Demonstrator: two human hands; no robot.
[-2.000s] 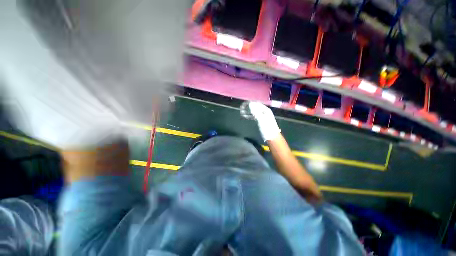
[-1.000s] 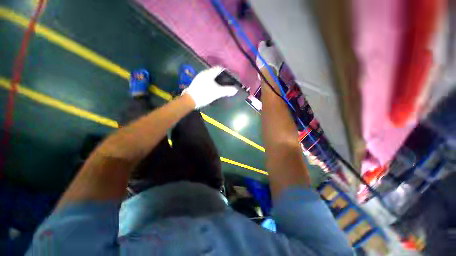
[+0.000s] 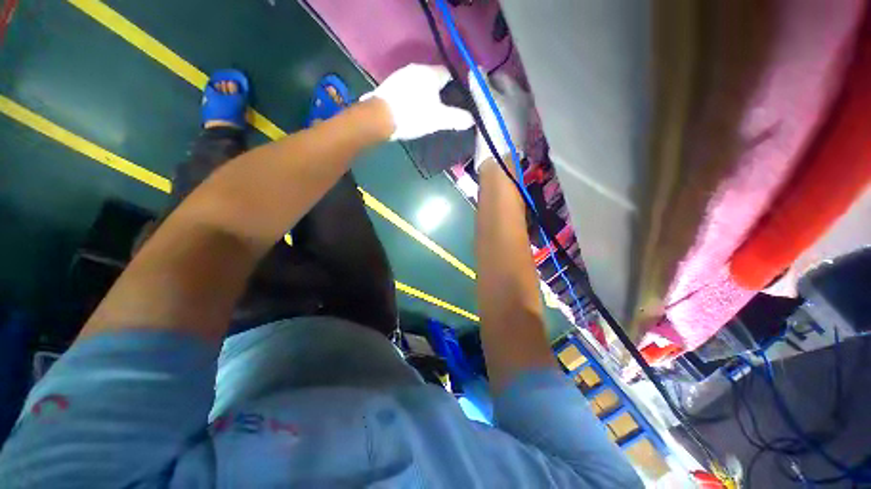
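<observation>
My left hand (image 3: 417, 102), in a white glove, grips a flat black box (image 3: 442, 153) at the edge of the lower pink-lined shelf (image 3: 377, 36). The thumb and fingers are spread around the box and hide part of it. My right hand (image 3: 497, 113), also in a white glove, is close beside it over the shelf. A blue cable (image 3: 467, 59) and a black cable (image 3: 441, 48) cross in front of my right hand, so its fingers and anything in them are unclear.
The grey upper shelf edge (image 3: 597, 143) runs close along the right, with pink lining and a red piece (image 3: 812, 224) above it. More boxes line the lower tier. A blue rack of cartons (image 3: 611, 411) stands behind. My blue sandals (image 3: 226, 98) are on the green floor.
The view has shifted slightly. My hands are closer together, and more of the black box shows below my left hand. My right hand remains behind the hanging cables.
</observation>
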